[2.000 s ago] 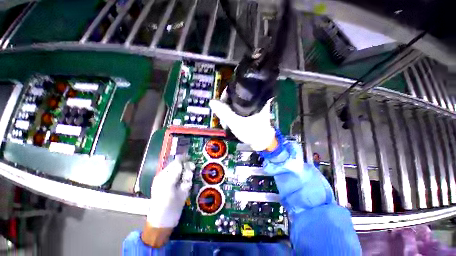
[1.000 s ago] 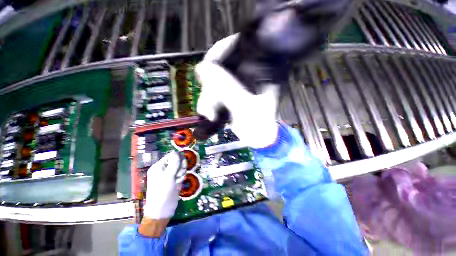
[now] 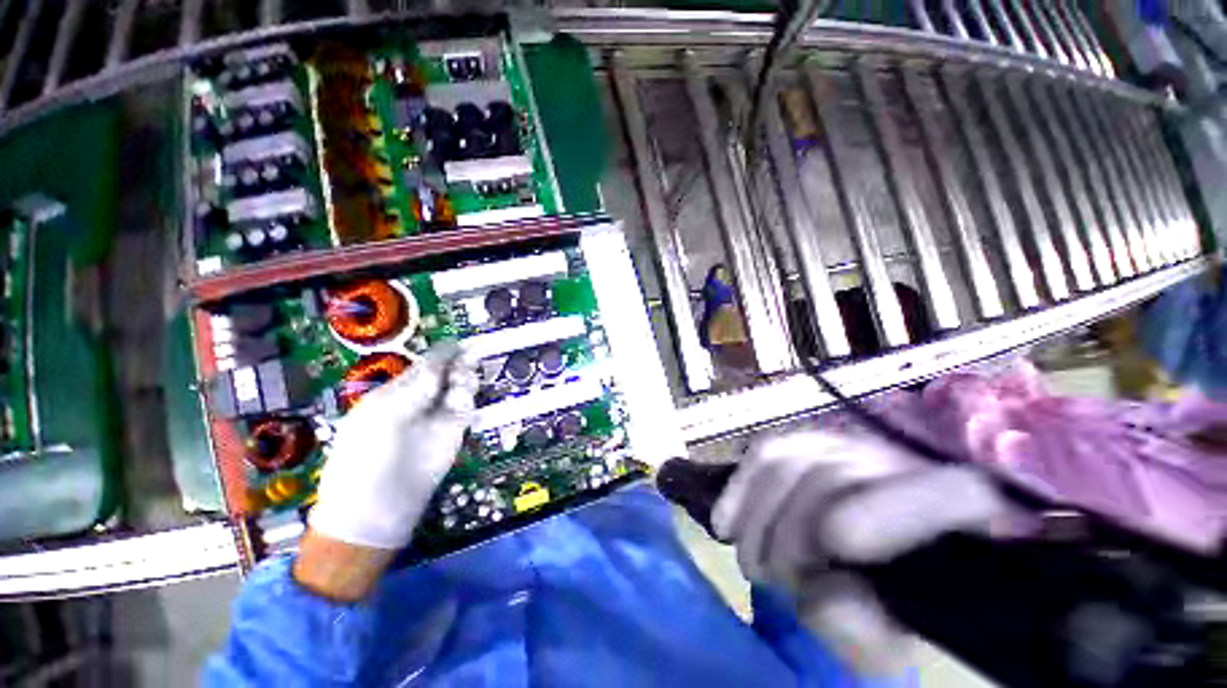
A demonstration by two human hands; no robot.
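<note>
The toroid board [image 3: 538,464] lies in front of me, with orange-copper rings, a red edge strip [image 3: 226,444] on its left and back, and a silver-white side plate [image 3: 633,343] on its right. My gloved left hand [image 3: 397,450] is over the board's middle, fingertips together near the rings; whether they pinch a screw cannot be made out. My gloved right hand [image 3: 854,518] is blurred at the lower right, closed around the black electric screwdriver [image 3: 996,598], its tip pointing left near the board's right corner. The transformer board [image 3: 357,148] lies directly behind.
The roller conveyor [image 3: 861,215] runs to the right, with its pale front rail [image 3: 928,356]. A green pallet [image 3: 54,323] is at the left. A black cable crosses at the right. Pink cloth [image 3: 982,423] and a person's blue sleeve [image 3: 1191,329] are at the right.
My right hand has moved with the screwdriver from above the boards to the lower right. The view has shifted right, and my left hand stays over the toroid board.
</note>
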